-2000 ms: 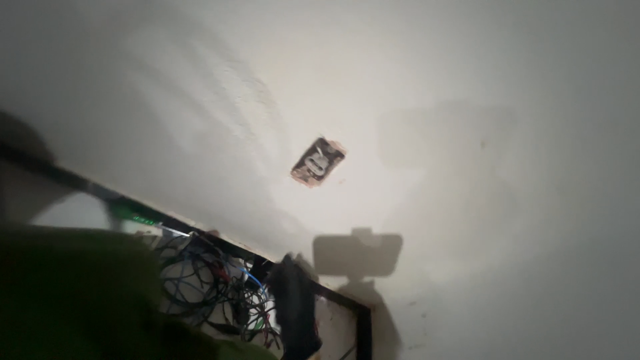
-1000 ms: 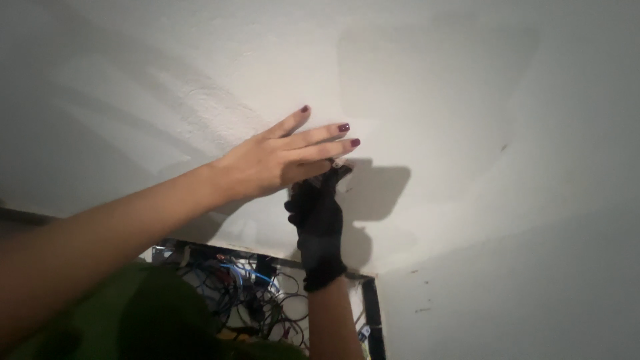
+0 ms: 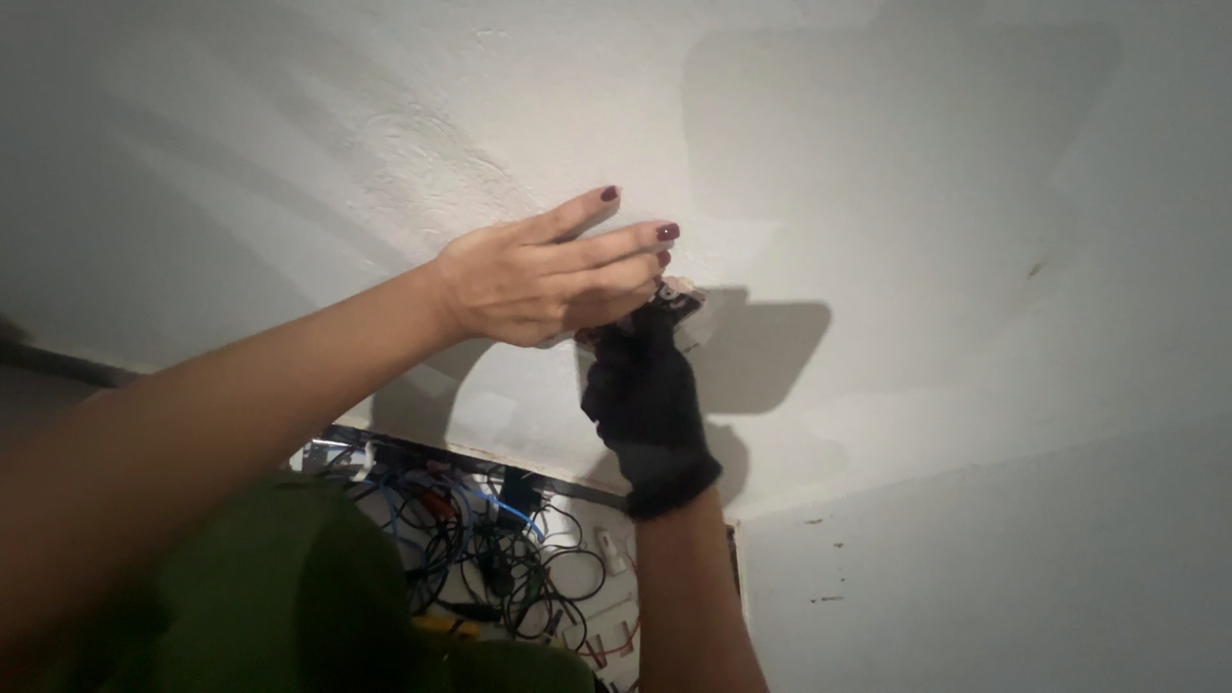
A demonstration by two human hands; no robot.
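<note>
A dark recess (image 3: 685,300) with ragged pinkish edges and pale wire or cord in it lies in the white wall, partly covered by my hands. My left hand (image 3: 553,279), bare with dark red nails, reaches in from the left over its upper left edge. Two of its fingers are spread towards the wall, while its thumb is out of sight. From below comes my right hand (image 3: 650,385) in a black knit glove, its fingertips at the recess and close under my left hand. Whether either hand pinches something there is hidden.
Below the wall's dark edge (image 3: 481,457) lies a tangle of black, blue and red cables (image 3: 481,549) on a pale surface. A yellow object (image 3: 448,628) is beside green clothing (image 3: 279,577) at the bottom. Shadows fall across the wall.
Two seconds ago the recess was uncovered, with the dark glove low beside the cables. Both hands came up to the recess by one second ago and remain there, with the recess's right end now showing.
</note>
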